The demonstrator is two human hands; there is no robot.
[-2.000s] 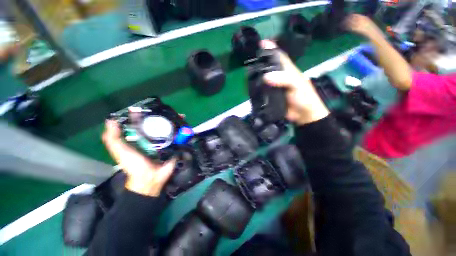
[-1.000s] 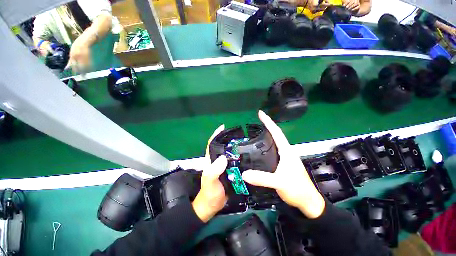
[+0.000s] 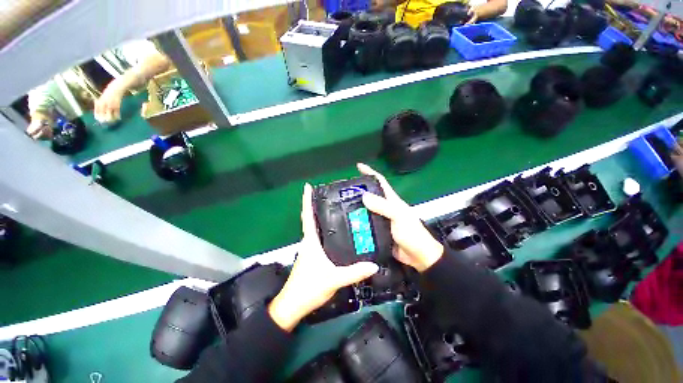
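Observation:
A black rounded housing unit (image 3: 335,228) is held up between my two hands, above the near edge of the conveyor. A green circuit board strip (image 3: 362,230) shows lengthwise in an opening in its face, with a small blue-violet lit spot above it. My left hand (image 3: 314,273) grips the unit's left side and bottom. My right hand (image 3: 404,228) grips its right side, with a finger near the opening's upper end. The unit's far side is hidden.
Black rear housings (image 3: 472,241) lie in rows on the green bench. The green conveyor (image 3: 299,164) carries black units. A silver metal box (image 3: 308,60) and blue bins (image 3: 481,41) stand beyond. A white post (image 3: 127,202) slants at left. Other people's hands show across the belt; a red sleeve is at right.
The unit has turned and its halves now sit together, with the board lying in the opening rather than hanging out. My right hand has moved up its side. The view has shifted slightly.

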